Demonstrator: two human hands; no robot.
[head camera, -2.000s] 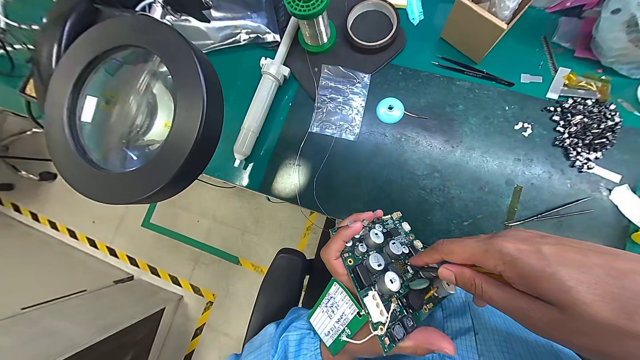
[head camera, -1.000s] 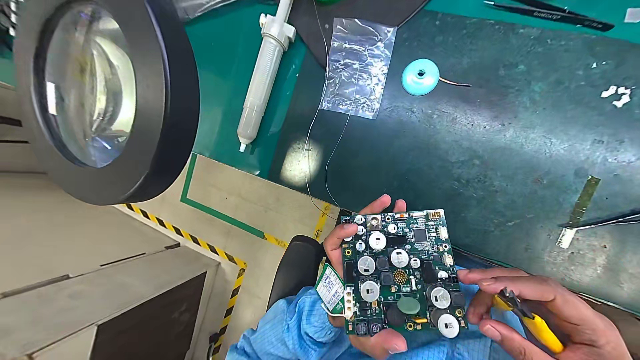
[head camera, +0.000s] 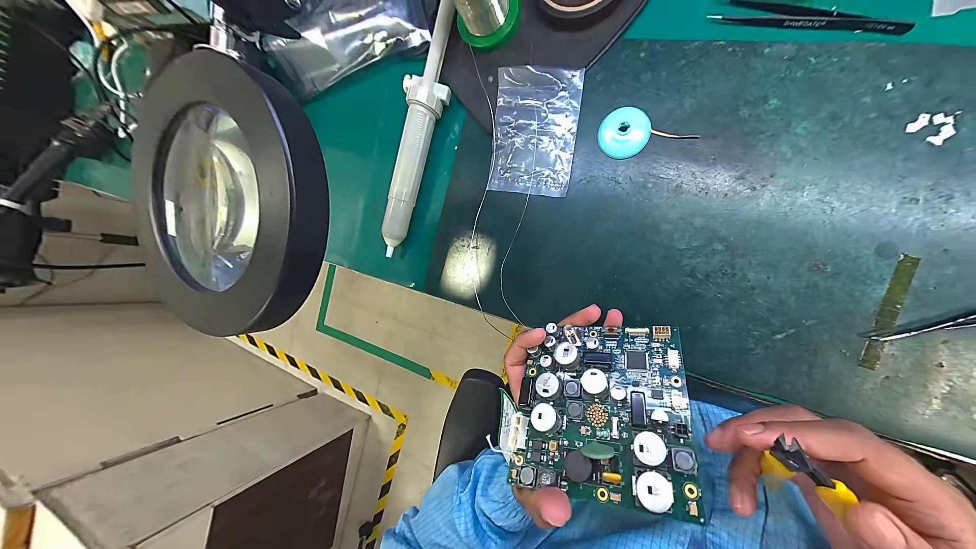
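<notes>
A green circuit board (head camera: 610, 419) with white-topped cylindrical capacitors faces up over my lap, its component side toward the camera. My left hand (head camera: 526, 366) grips it by the left side, fingers behind the top edge and thumb on the bottom edge. A tag with a white string hangs at the board's left edge, mostly edge-on. To the right of the board, my right hand (head camera: 846, 465) holds small yellow-handled cutters (head camera: 808, 473), their dark jaws apart and pointing up-left, not touching the board.
A round magnifier lamp (head camera: 229, 191) stands at the left. On the bench lie a white desoldering pump (head camera: 412, 168), a clear plastic bag (head camera: 536, 130), a light-blue disc spool (head camera: 624, 133), black tweezers (head camera: 816, 23), white scraps (head camera: 934, 127) and more tweezers (head camera: 926, 326). A solder reel (head camera: 484, 19) stands at the top.
Two seconds ago my right hand was at the board's right part with a tool; it is now apart from it. The board has turned to face the camera more squarely. The view has shifted.
</notes>
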